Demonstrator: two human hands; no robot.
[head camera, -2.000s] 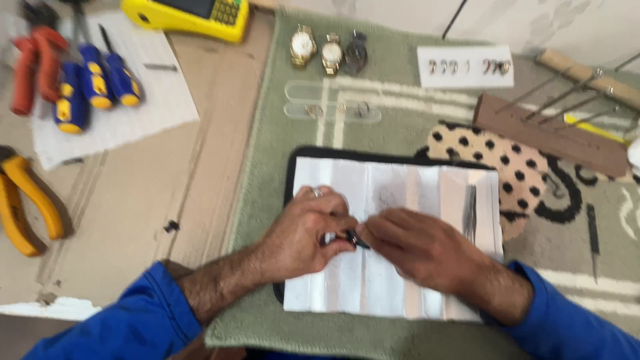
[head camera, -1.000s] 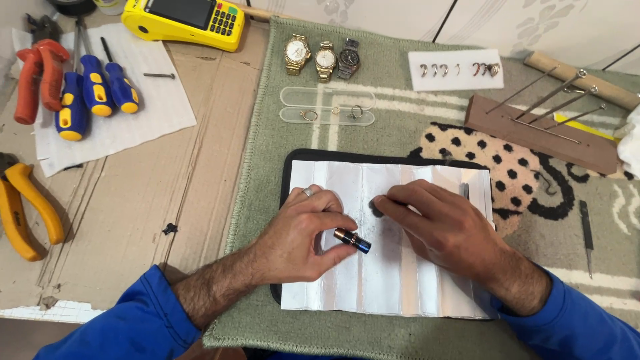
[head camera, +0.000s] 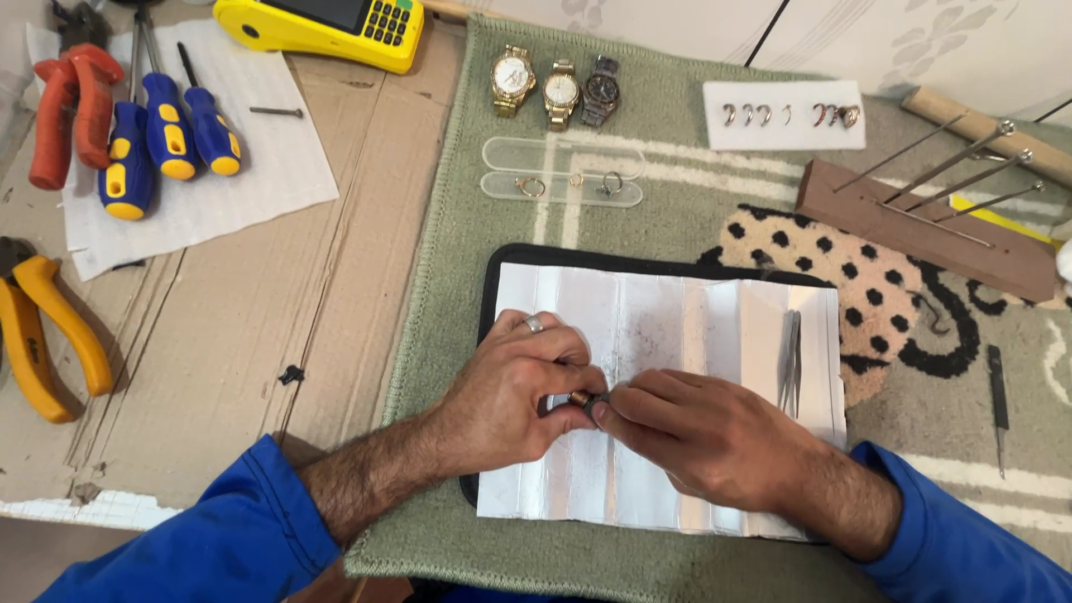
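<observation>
Between the thumb and fingers of my left hand (head camera: 536, 385) is a small dark cylinder with a copper-coloured shine (head camera: 579, 398). My right hand (head camera: 703, 435) pinches a small dark piece (head camera: 599, 408) against the cylinder's right end; its shape is mostly hidden by the fingertips. Both hands are over a creased white paper sheet (head camera: 569, 494) lying on a black-edged pad (head camera: 536, 254). Dark specks dot the paper above the hands. Metal tweezers (head camera: 790, 364) rest at the paper's right side, beyond my right hand.
Three wristwatches (head camera: 560, 90), a clear plastic case (head camera: 563, 188) with rings and a white ring holder (head camera: 783, 138) lie behind. Rods stand in a brown block (head camera: 921, 230) at right. At left are screwdrivers (head camera: 172, 126), red-handled pliers (head camera: 77, 117), yellow-handled pliers (head camera: 50, 335) and a yellow card terminal (head camera: 327, 29).
One second ago my hands were apart, with the cylinder in the left and the small dark piece in the right. Now the right hand has moved left and the two pieces meet.
</observation>
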